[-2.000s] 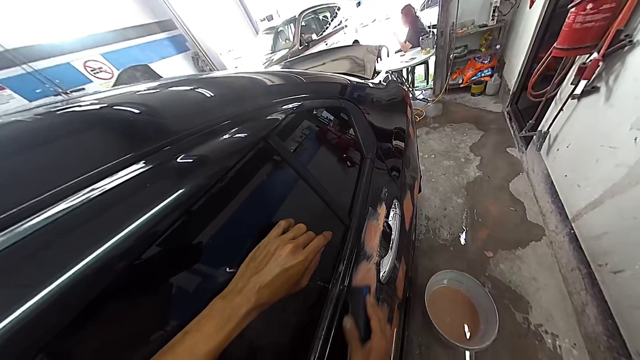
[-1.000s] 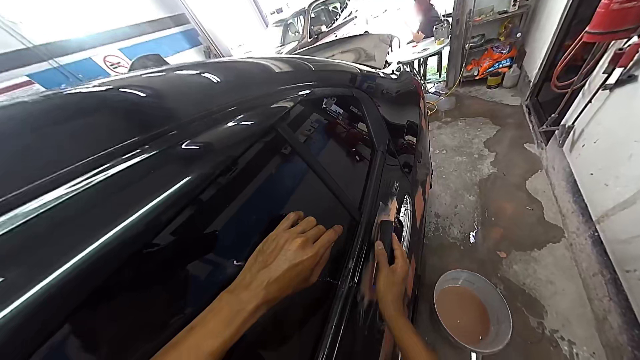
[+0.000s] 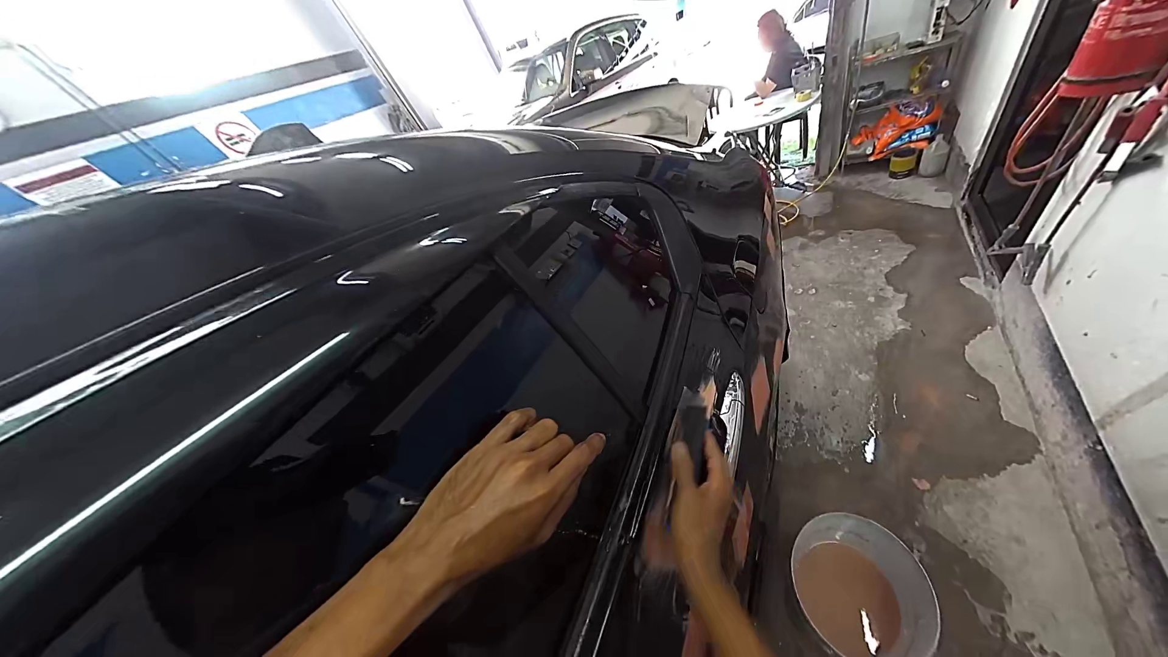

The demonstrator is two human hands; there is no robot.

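My left hand (image 3: 511, 479) rests with curled fingers against the dark side window (image 3: 474, 383) of a black car (image 3: 319, 228) and holds nothing that I can see. My right hand (image 3: 703, 497) grips a dark sanding block (image 3: 694, 438), slightly blurred, against the upper door panel. The block lies just left of the chrome door handle (image 3: 733, 411). Around both, the panel shows wet, salmon-coloured patches (image 3: 760, 392) in the black paint.
On the wet concrete floor (image 3: 839, 365) right of the car stands a bucket (image 3: 929, 584) of murky brown water. A wall with a red fire extinguisher (image 3: 1118, 50) runs along the right. Farther back are a shelf (image 3: 912, 55), a yellow cable (image 3: 787, 212) and a person (image 3: 780, 55) at a white table (image 3: 762, 111).
My right hand with the block was lower along the door two seconds ago and is now beside the handle. My left hand has stayed on the window.
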